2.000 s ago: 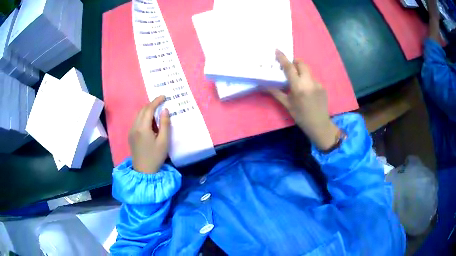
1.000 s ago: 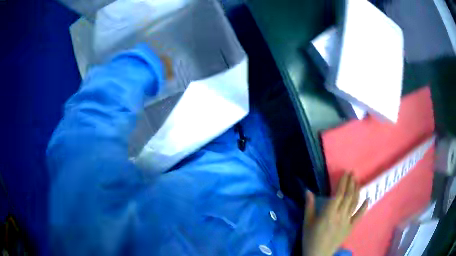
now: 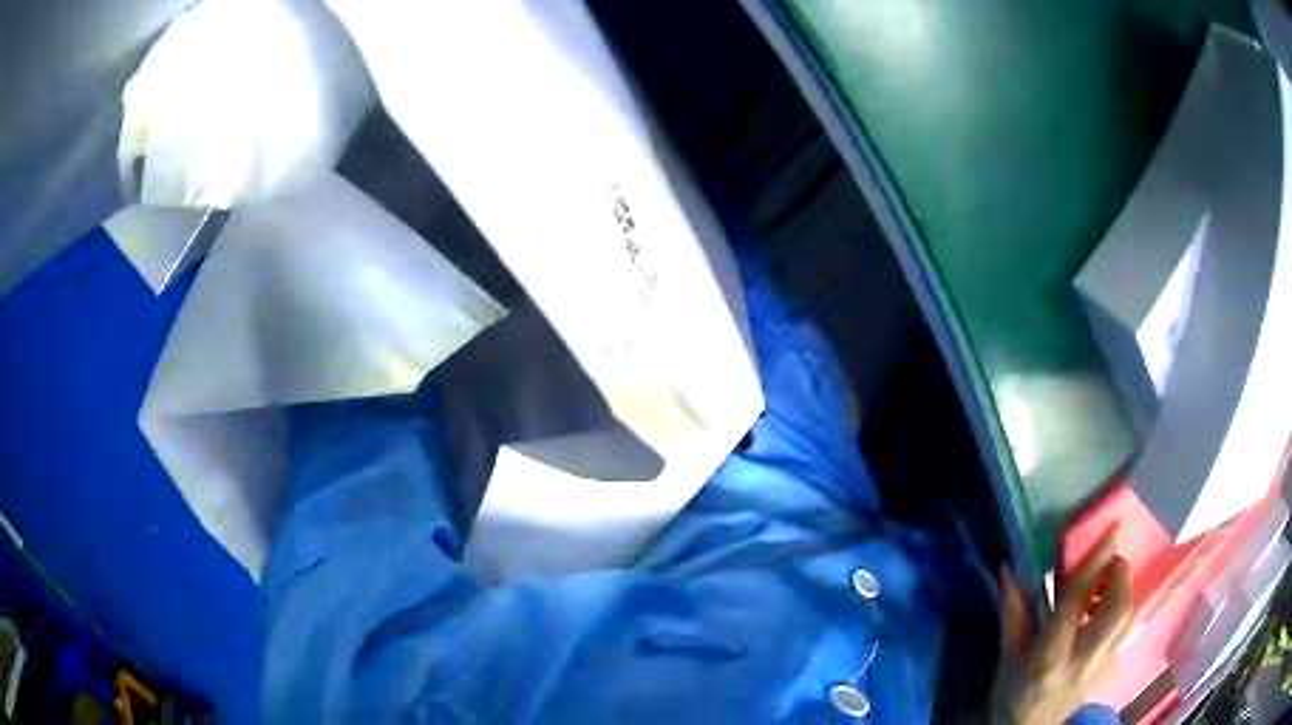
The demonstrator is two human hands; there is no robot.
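Note:
A large open shipping carton (image 3: 546, 184) with pale flaps fills the left and middle, with small dark print on one flap. My left sleeve (image 3: 369, 496) reaches down into it; my left hand is hidden behind the flaps, and what it holds cannot be seen. My right hand (image 3: 1070, 637) rests at the table's front edge, by the near corner of the red mat (image 3: 1112, 527), with its fingers apart and nothing seen in it. White boxes (image 3: 1219, 269) stand on the table at the right, stretched by the lens.
The dark green table (image 3: 935, 128) curves down the right side, with a dark gap between its edge and the carton. The blue floor (image 3: 71, 411) lies at the left. A pale, wrinkled sheet (image 3: 241, 106) bulges at the carton's upper left. Small yellow things lie at the lower left.
The view has turned further left and closer over the carton. My left arm is deeper in it, and its hand has gone from sight. My right hand now lies at the table edge, off the label strip.

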